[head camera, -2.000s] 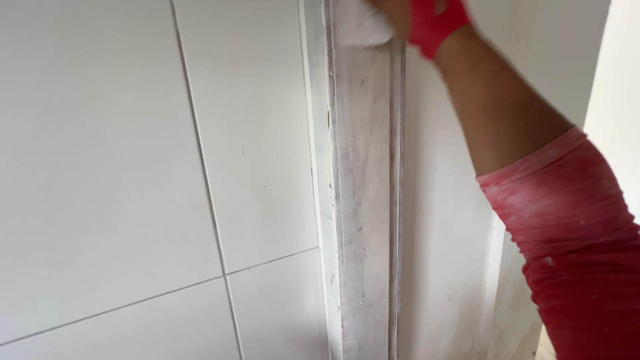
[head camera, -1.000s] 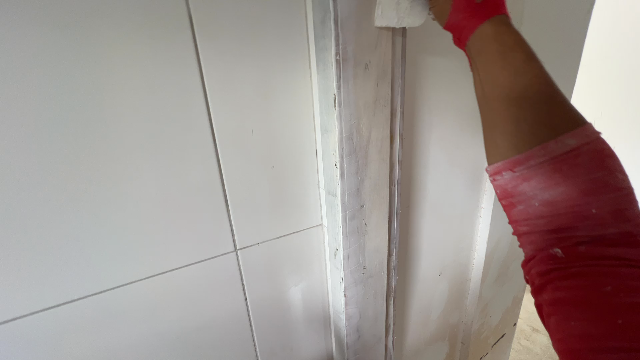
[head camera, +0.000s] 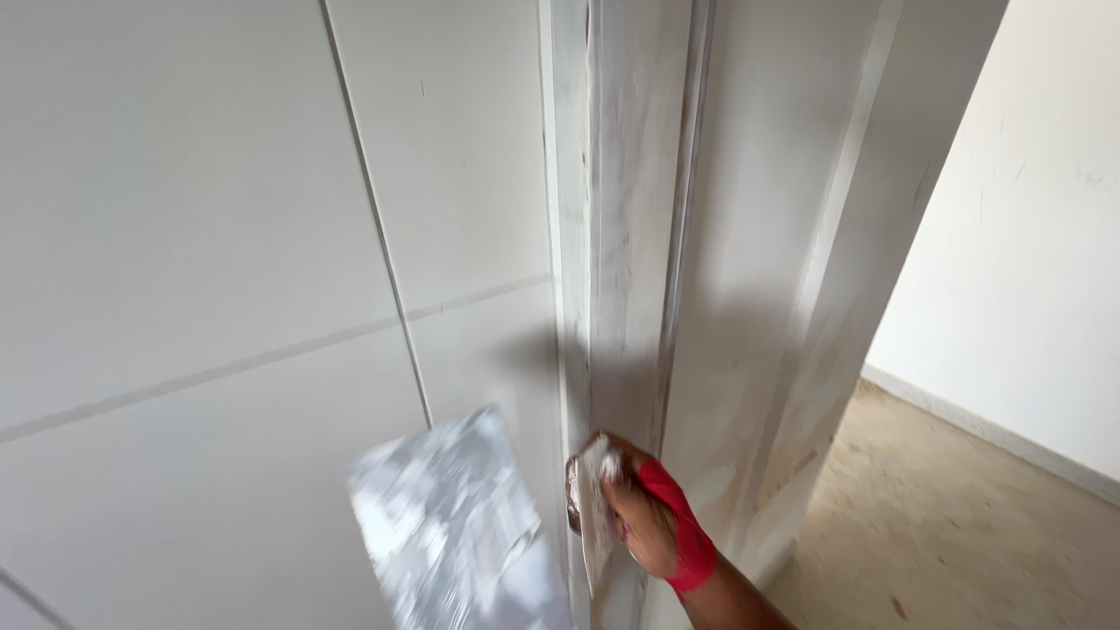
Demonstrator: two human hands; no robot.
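My right hand (head camera: pixel 652 525), with a red wrap around the palm and wrist, grips a putty knife (head camera: pixel 597 516) smeared with white compound. It is at the lower middle of the view, in front of a door frame (head camera: pixel 634 219) with a patchy whitish coat. To its left, a flat metal plate (head camera: pixel 459 525), likely a plasterer's hawk or wide trowel, carries streaks of white filler and is blurred. What holds the plate is out of view, and my left hand does not show.
On the left stands a white panelled door or wall (head camera: pixel 219 219) with dark grooves. Right of the frame is a whitish wall end (head camera: pixel 770 219) with brown stains low down. Beyond it lie a dusty floor (head camera: pixel 945 525), a skirting strip (head camera: pixel 989 424) and a white wall (head camera: pixel 1024 219).
My right hand has come down from the top of the frame to its lower part. The coated plate has come into view at the bottom. The red sleeve is no longer seen.
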